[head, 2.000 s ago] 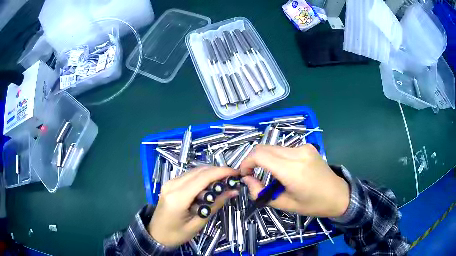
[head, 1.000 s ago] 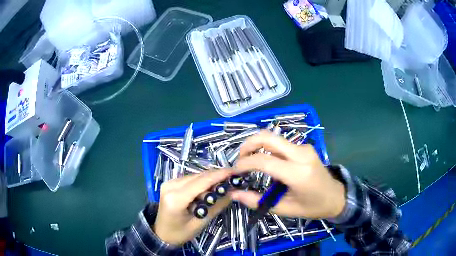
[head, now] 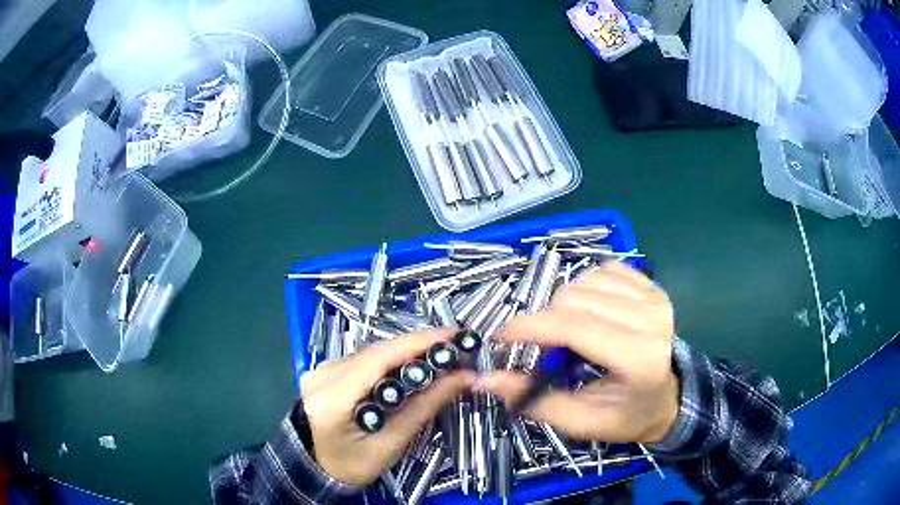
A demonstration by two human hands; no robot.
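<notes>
My left hand point(head: 360, 409) holds a row of several metal cylinders point(head: 416, 374), their black-ringed round ends with pale centres facing me. My right hand point(head: 602, 360) is blurred, just right of the row, with a slim dark tool with a blue part point(head: 567, 367), likely a marker pen, in it; its fingertips are near the row's right end. Both hands are over the blue parts bin point(head: 297, 318), heaped with loose cylinders. Beyond it, the clear packing box point(head: 570, 187) holds cylinders in two rows on a white sheet.
A clear lid point(head: 340, 84) lies left of the packing box. At left are a small-parts box point(head: 187, 118), a white carton point(head: 59, 192) and an open box point(head: 148, 266) with few cylinders. At right are a black pouch point(head: 656, 97), foam sheets point(head: 730, 59) and another open box point(head: 804, 173).
The row in my left hand has gained a cylinder at its right end since the first frame. My right hand has shifted a little to the right, away from the row.
</notes>
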